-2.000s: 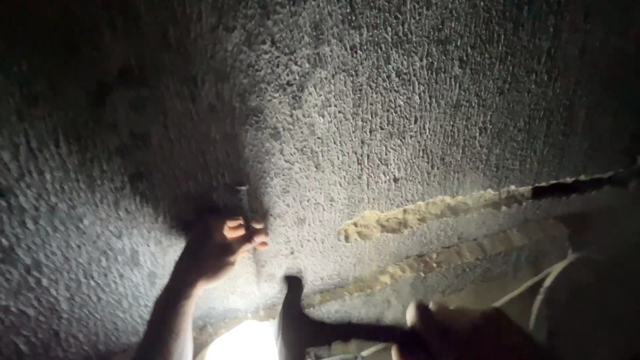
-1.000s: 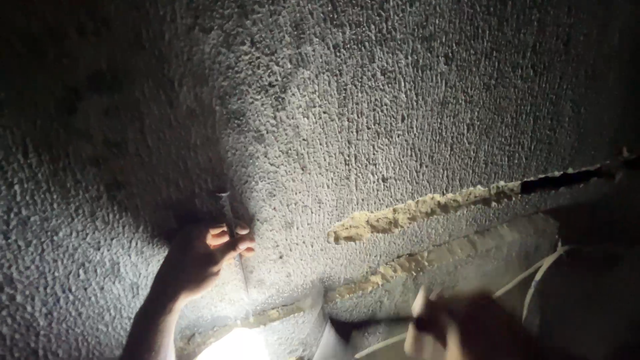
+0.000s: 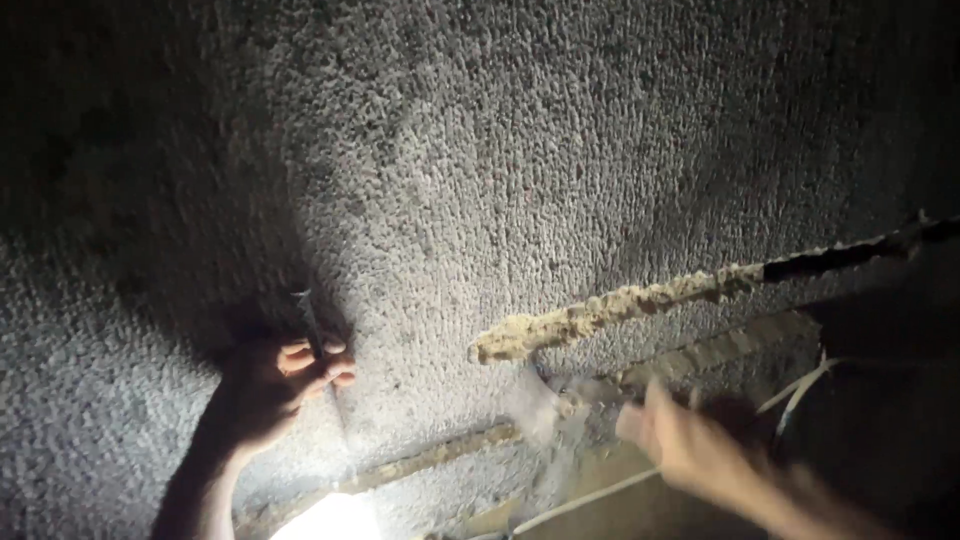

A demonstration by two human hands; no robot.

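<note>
Against the rough textured wall, my left hand (image 3: pixel 292 382) grips a thin metal rod-like tool, perhaps a nail or chisel (image 3: pixel 309 319), between thumb and fingers, its wider end at the top. To the right, my right hand (image 3: pixel 679 442) is closed on a hammer (image 3: pixel 544 409), whose head and handle are smeared by motion blur. The hammer is well apart from the thin tool. Right of my left hand, a chiselled groove (image 3: pixel 600 319) with crumbly yellowish edges runs up to the right.
A second rough-edged channel (image 3: pixel 450 450) crosses lower down, partly behind the blurred hammer. Pale cables (image 3: pixel 592 496) hang at the lower right. A bright light (image 3: pixel 330 517) glares at the bottom edge. The textured wall (image 3: pixel 465 187) fills most of the view, darker at the upper left and right.
My right hand and the hammer have moved up from the bottom edge and blurred. My left hand still holds the thin tool against the wall.
</note>
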